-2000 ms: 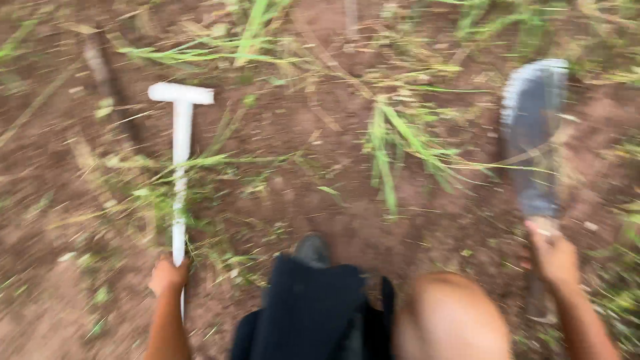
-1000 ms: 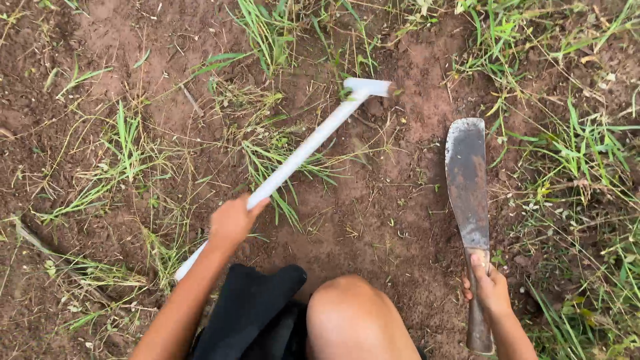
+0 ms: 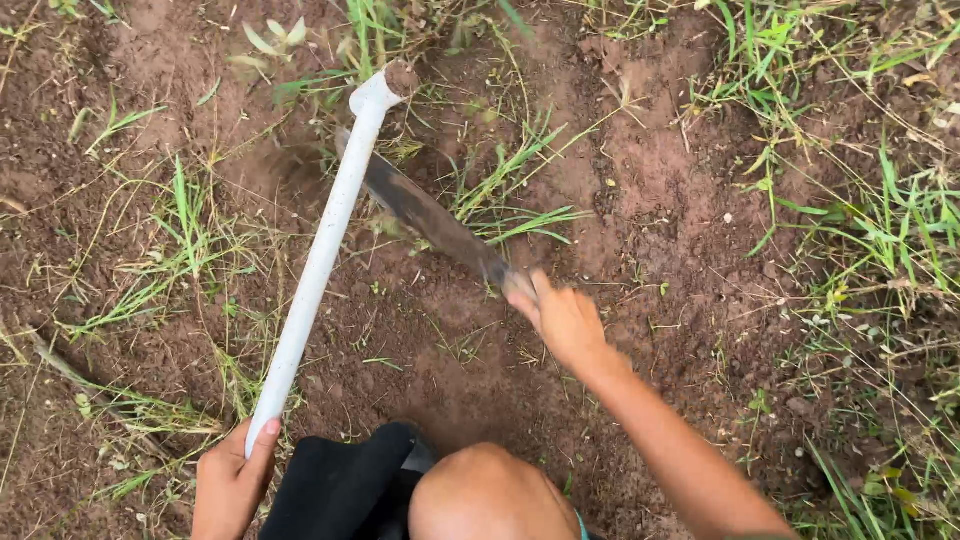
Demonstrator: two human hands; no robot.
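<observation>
My left hand [image 3: 236, 472], at the lower left, is closed around the lower end of a white plastic pipe [image 3: 315, 277]. The pipe leans up and to the right and ends in a T-shaped fitting, whose open mouth shows something brown. In my right hand [image 3: 562, 319] is the handle of a machete [image 3: 439, 221]. Its dark, stained blade points up and left, and its far part passes behind the pipe, below the fitting. Whether blade and pipe touch I cannot tell. The blade tip is blurred.
Brown bare soil [image 3: 465, 382] carries scattered grass tufts [image 3: 517, 202]. Thicker grass [image 3: 892, 232] grows along the right side. A dry stalk [image 3: 90, 390] lies at the left. My bent knee [image 3: 487, 499] and black clothing [image 3: 337, 480] are at the bottom.
The machete has swung from upright at the right to a slant across the middle, reaching the pipe. My left hand has moved down, and the pipe stands steeper than a second ago.
</observation>
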